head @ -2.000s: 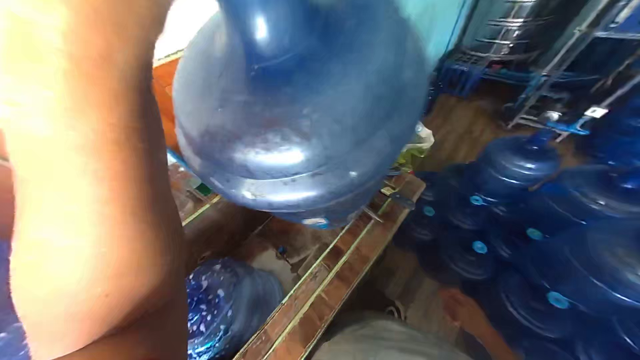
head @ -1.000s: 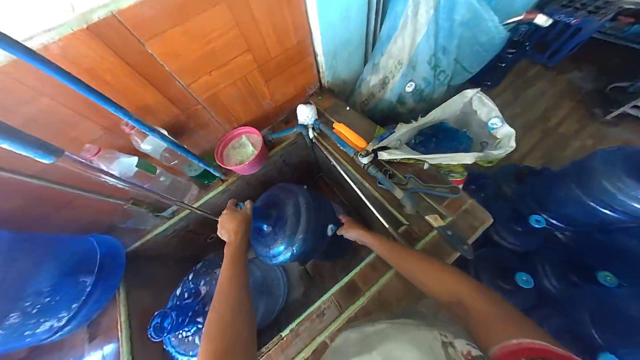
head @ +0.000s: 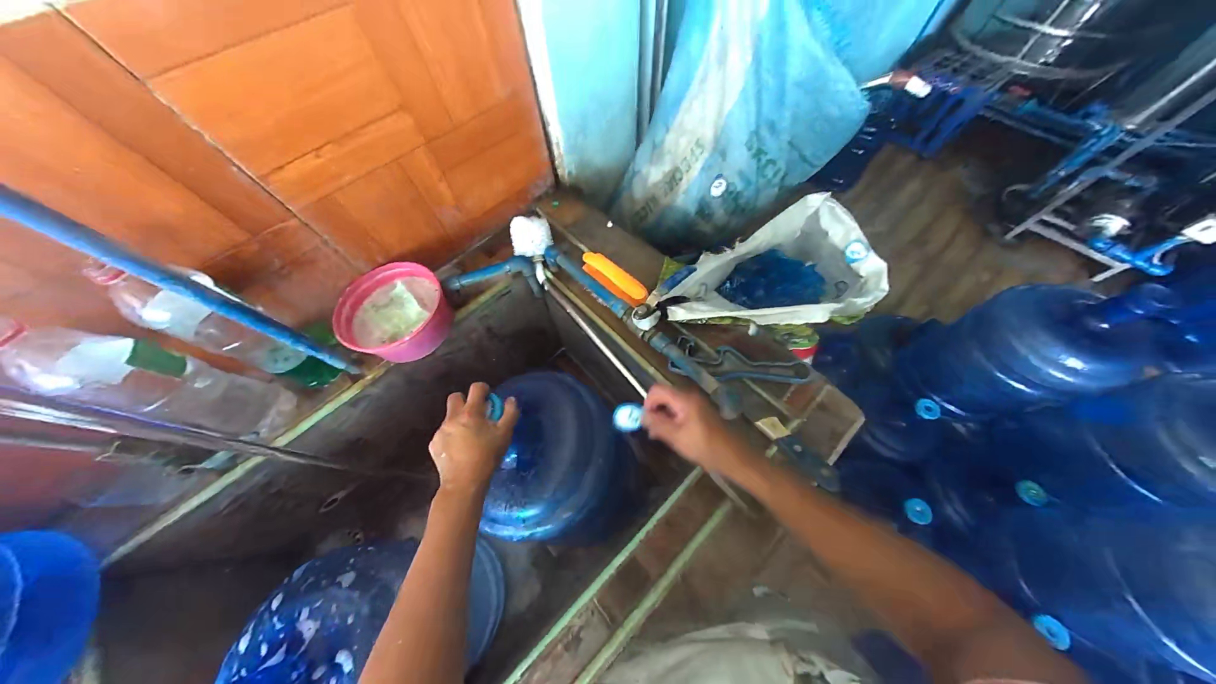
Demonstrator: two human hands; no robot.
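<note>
My left hand (head: 472, 432) grips the capped neck of a blue water jug (head: 556, 456), which lies tilted in a tiled trough with its neck toward the left. Right of the jug, my right hand (head: 679, 418) holds a round blue-and-white disc (head: 628, 417), a cap or sticker, at its fingertips. A second blue water jug (head: 328, 603), spotted with white, lies lower left, partly behind my left forearm.
A pink bowl (head: 399, 313) and plastic bottles (head: 152, 370) line the trough's back edge. Blue pipes, an orange-handled tool (head: 616, 277) and an open white sack (head: 798, 275) occupy the right ledge. Several capped blue jugs (head: 1007, 351) stand at right.
The blue jug was raised close to the camera; then it was in the trough between both hands. My right hand has since left its side and now holds the small disc.
</note>
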